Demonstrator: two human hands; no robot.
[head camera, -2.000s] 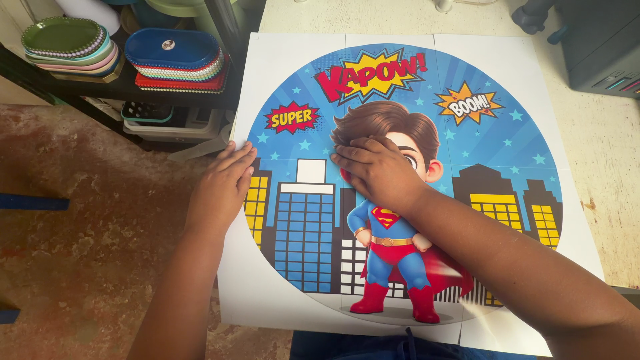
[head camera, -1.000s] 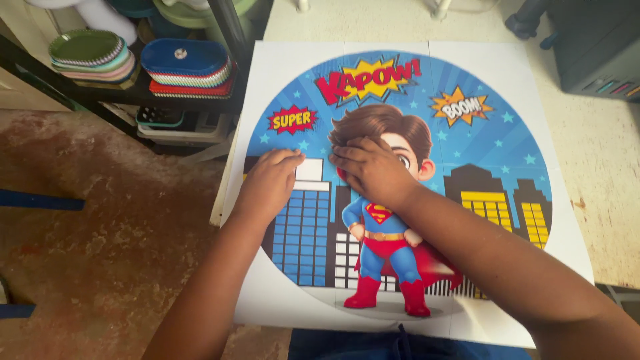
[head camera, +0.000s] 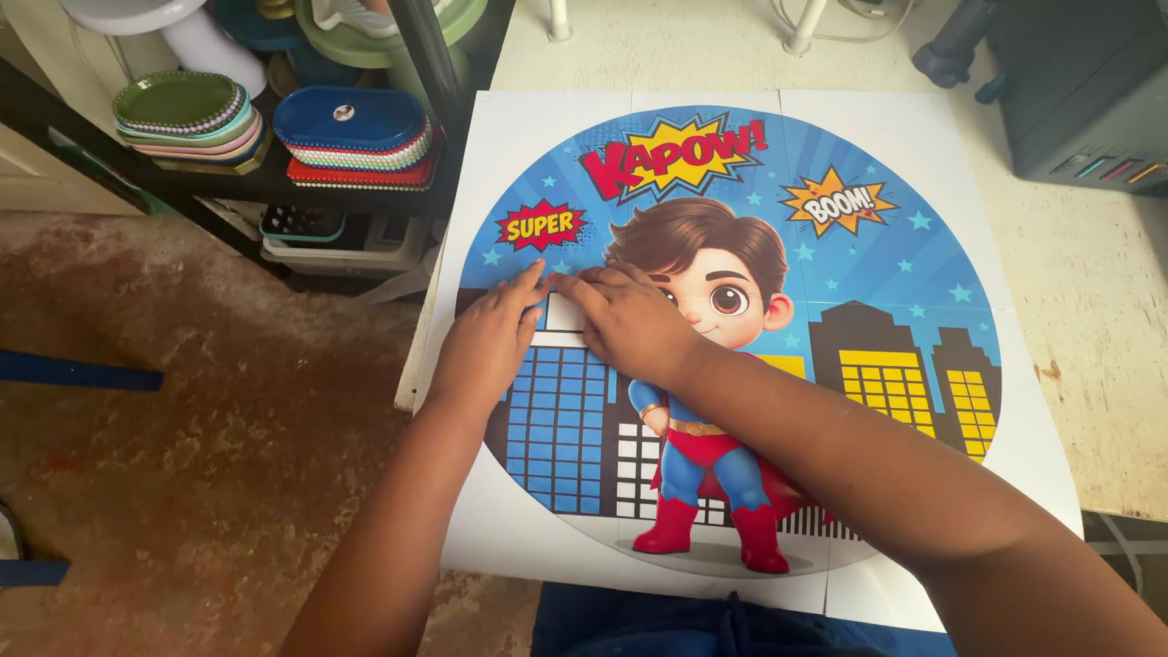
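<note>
A large poster of joined paper sheets (head camera: 894, 283) lies face up on a white table, printed with a round superhero scene. My left hand (head camera: 488, 338) rests on its left part, fingers bent a little, over the printed buildings. Right beside it, my right hand (head camera: 630, 319) presses flat on the paper, covering part of the printed character's face. The fingertips of both hands nearly meet below the red "SUPER" burst. Neither hand holds anything. Seams between the sheets run across the print. The poster's lower edge reaches over the table's front edge, near my blue clothing.
Left of the table (head camera: 1086, 365), a black shelf (head camera: 228, 187) holds stacked oval trays (head camera: 351, 119) and cake stands (head camera: 392, 41). A dark printer (head camera: 1086, 100) stands at the back right. White legs (head camera: 808, 26) rise behind the poster.
My left hand has moved from the poster's left edge inward to beside my right hand. My right hand has shifted left, off the middle of the printed face.
</note>
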